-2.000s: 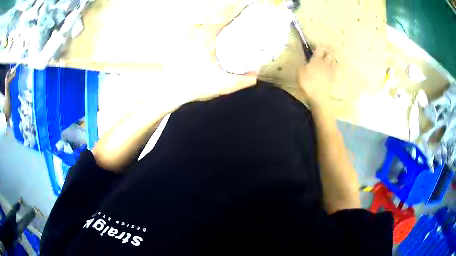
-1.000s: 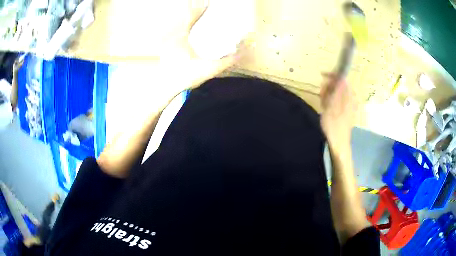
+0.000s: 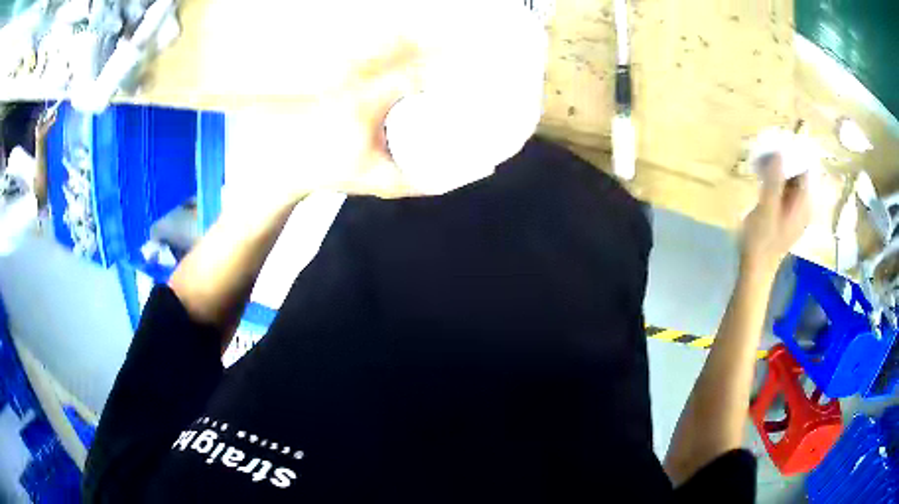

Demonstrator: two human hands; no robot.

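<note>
A large white, strongly overexposed part (image 3: 473,108), perhaps a figurine legs part, is at the table's near edge against my body. My left hand (image 3: 370,162) is at its left side and seems to hold it; glare washes out the fingers. My right hand (image 3: 779,202) is out to the right over the table, its fingers on a small, blurred white object (image 3: 789,153) whose kind I cannot tell. The hammer (image 3: 622,89) lies upright in the view between my hands, its black grip and white end toward me; its head is out of view.
Tangled grey-white parts lie at the far left (image 3: 94,49) and right edge (image 3: 872,231). A green mat (image 3: 853,49) is at the top right. Blue crates (image 3: 153,177) stand left of the table. Blue (image 3: 833,330) and red (image 3: 798,418) stools stand at lower right.
The hammer, in my right hand before, now lies on the table. My right hand has moved right to a white object. The large white part is nearer my body, with my left hand beside it.
</note>
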